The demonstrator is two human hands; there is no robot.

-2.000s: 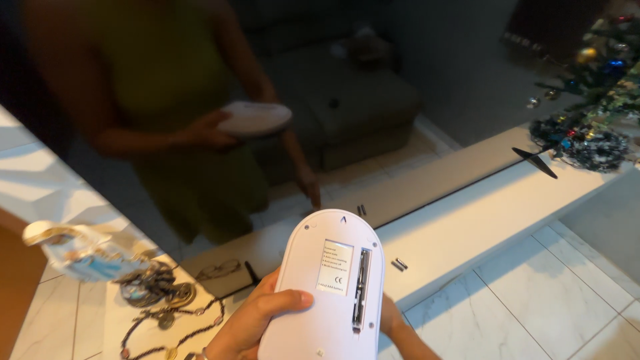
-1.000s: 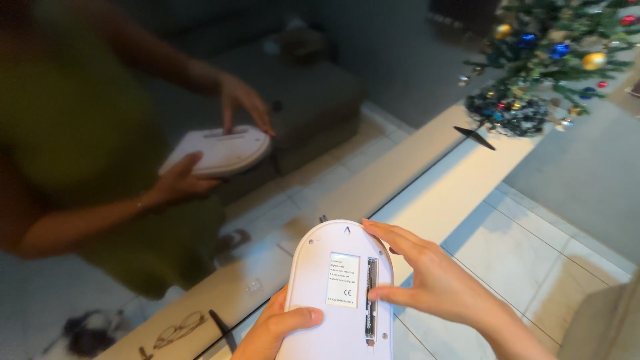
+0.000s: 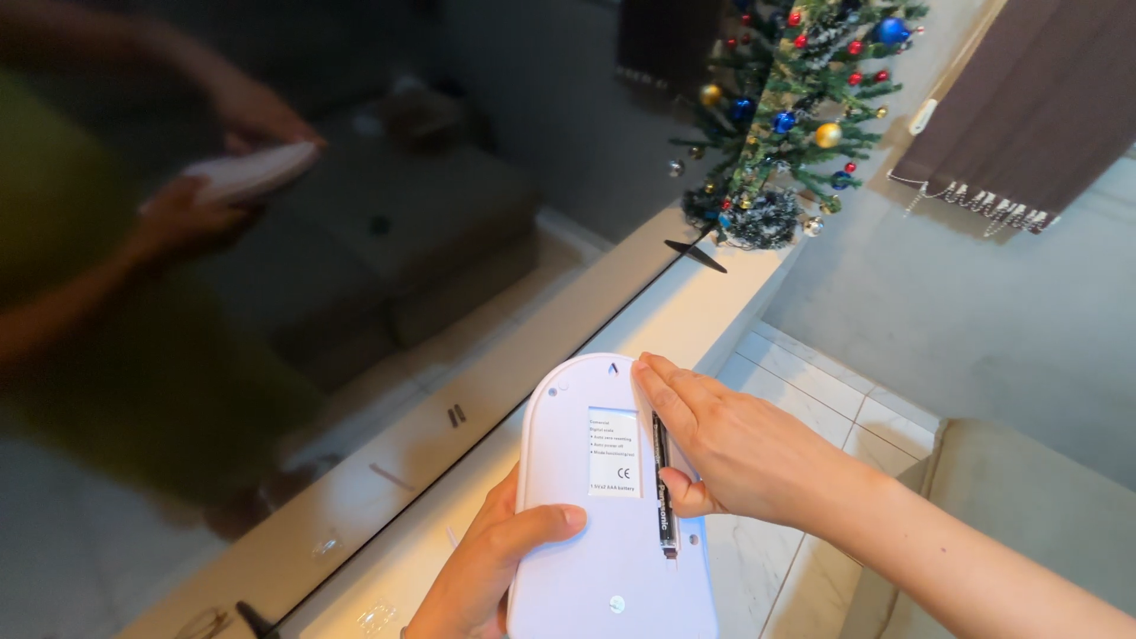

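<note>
A white digital scale (image 3: 577, 550) is held underside up, showing a printed label (image 3: 613, 453) and a long battery slot. My left hand (image 3: 501, 550) grips its left edge, the thumb lying on the underside. In the slot lie black Panasonic batteries (image 3: 664, 497), partly covered at the upper end. My right hand (image 3: 719, 435) rests over the slot's right side, with its fingertips on the scale's upper right edge and the thumb against the batteries. No battery cover shows.
A large television screen (image 3: 355, 222) reflects the scene and stands on a white shelf (image 3: 692, 302) by its black foot (image 3: 697, 256). A decorated Christmas tree (image 3: 799, 115) is at the shelf's far end. Tiled floor (image 3: 799, 382), a dark blind (image 3: 1021, 106) and an upholstered seat (image 3: 1029, 524) are at right.
Two seconds ago my right hand was mostly hidden behind the scale; it then came onto the battery slot and remains there. My left hand has kept its hold. The view has shifted.
</note>
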